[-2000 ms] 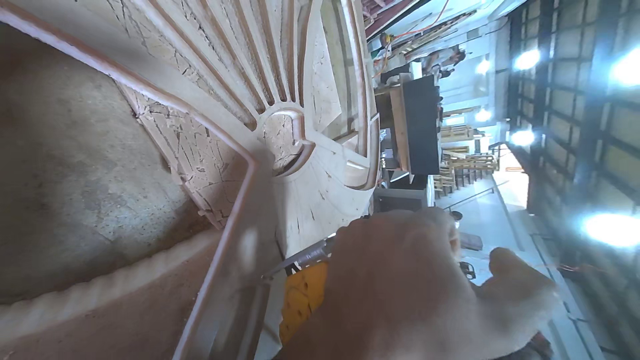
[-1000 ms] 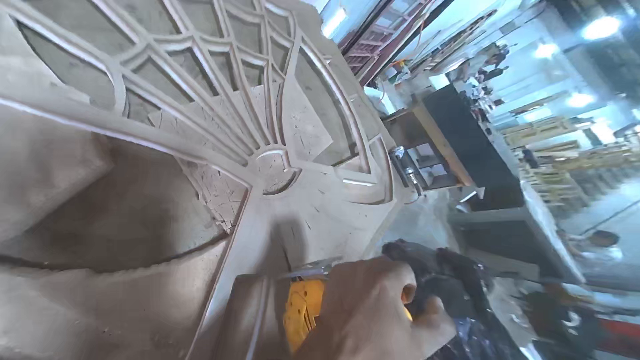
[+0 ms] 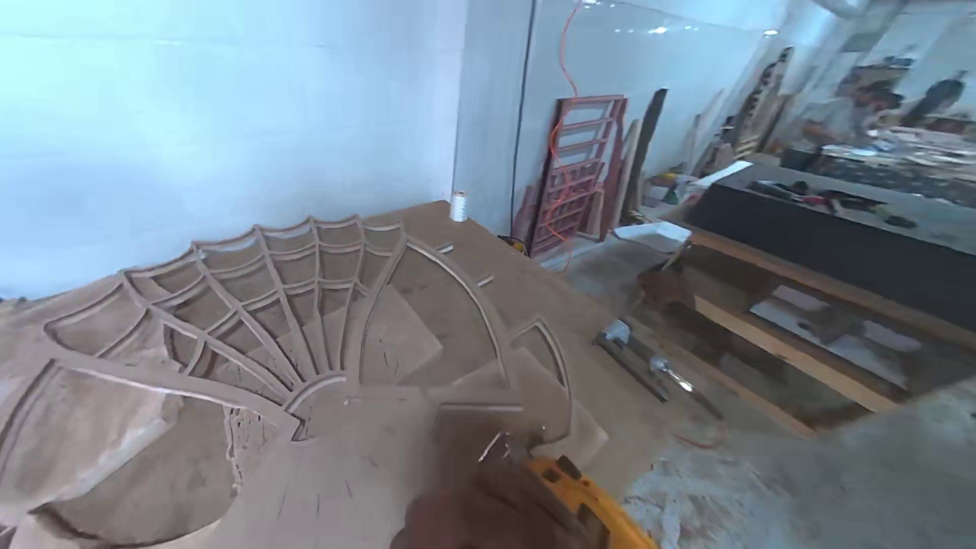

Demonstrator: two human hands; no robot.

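Note:
A blurred hand, seemingly my left hand [image 3: 496, 503], is at the bottom centre, closed over the left side of a yellow power tool [image 3: 595, 503]. The tool's metal front end [image 3: 496, 446] points up over a routed wooden panel [image 3: 358, 419]. My right hand is not seen. The panel's openwork [image 3: 282, 305] fans out in curved ribs, like a web, from a small arc. It lies on a large brown board [image 3: 549, 305]. Loose flat pieces show beneath the ribs. Blur hides the fingers and where the tool's tip touches.
Two long-handled tools [image 3: 633, 366] lie at the board's right edge. A white ribbed spool [image 3: 458, 207] stands at its far corner, by the wall. Reddish frames [image 3: 576, 175] lean behind. A dark-topped workbench [image 3: 839, 236] is at right, with a person [image 3: 846, 114] beyond.
The view has swung strongly and levelled, bringing the wall and the board's far corner into sight. The hand stays at the yellow tool, which now shows to the hand's right.

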